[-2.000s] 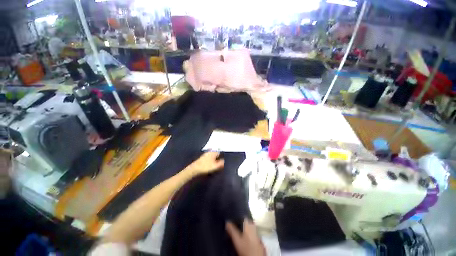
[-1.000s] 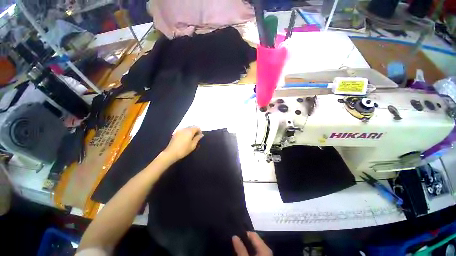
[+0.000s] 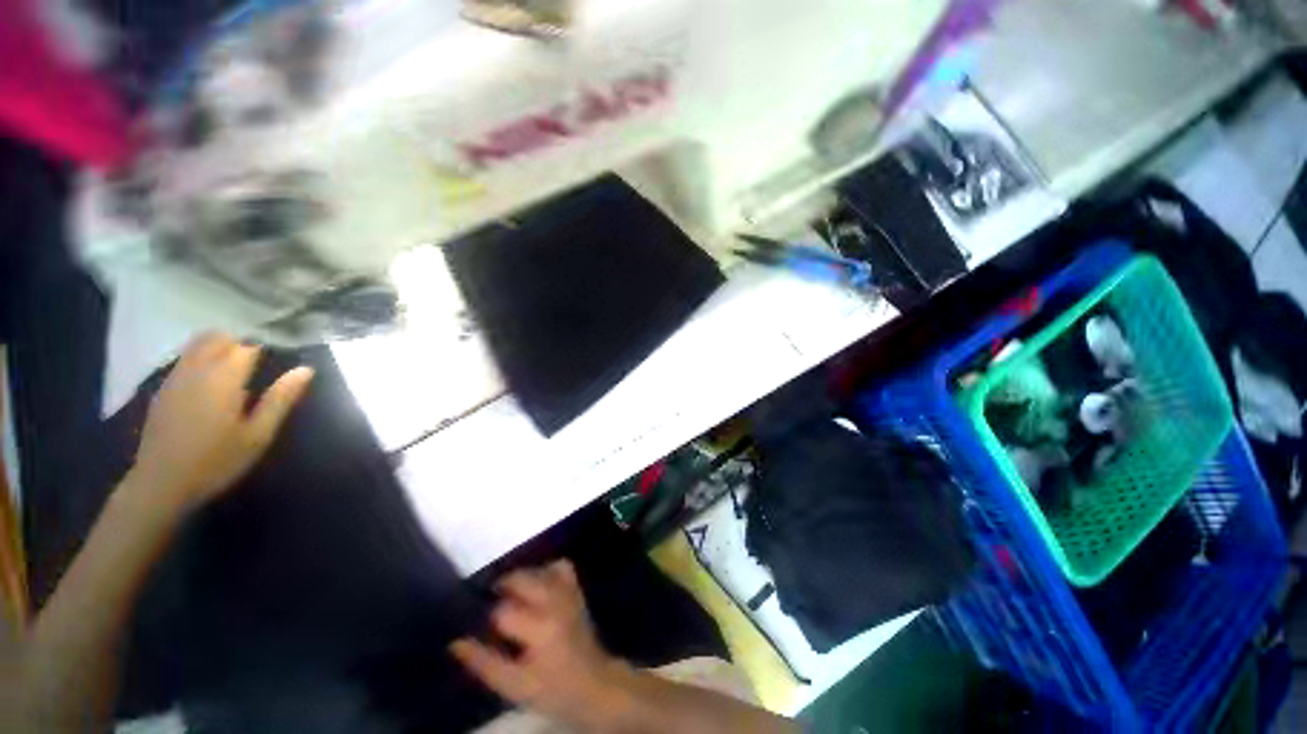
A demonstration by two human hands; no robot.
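A large black cloth panel [image 3: 308, 574] lies at the left, its right edge beside the white table strip. My left hand [image 3: 215, 416] rests on its upper part with thumb and fingers apart, left of and below the machine's needle end. My right hand [image 3: 538, 638] is at the panel's lower right edge, fingers bent; blur hides whether it grips the cloth. The white sewing machine head [image 3: 573, 122] is blurred, and the needle cannot be made out. A small black panel [image 3: 588, 301] lies under the machine arm.
Blue-handled snips [image 3: 810, 263] lie right of the small panel, near a tray of small metal parts [image 3: 979, 165]. Below the table at right, a blue crate [image 3: 896, 402] holds a green basket [image 3: 1089, 566]. Dark cloth [image 3: 860, 531] is bunched left of the crate. A pink item [image 3: 58, 86] shows upper left.
The view has swung down and right, bringing in the crate and basket. My left hand's fingers have spread on the panel, near the needle end. My right hand remains by the panel's lower edge.
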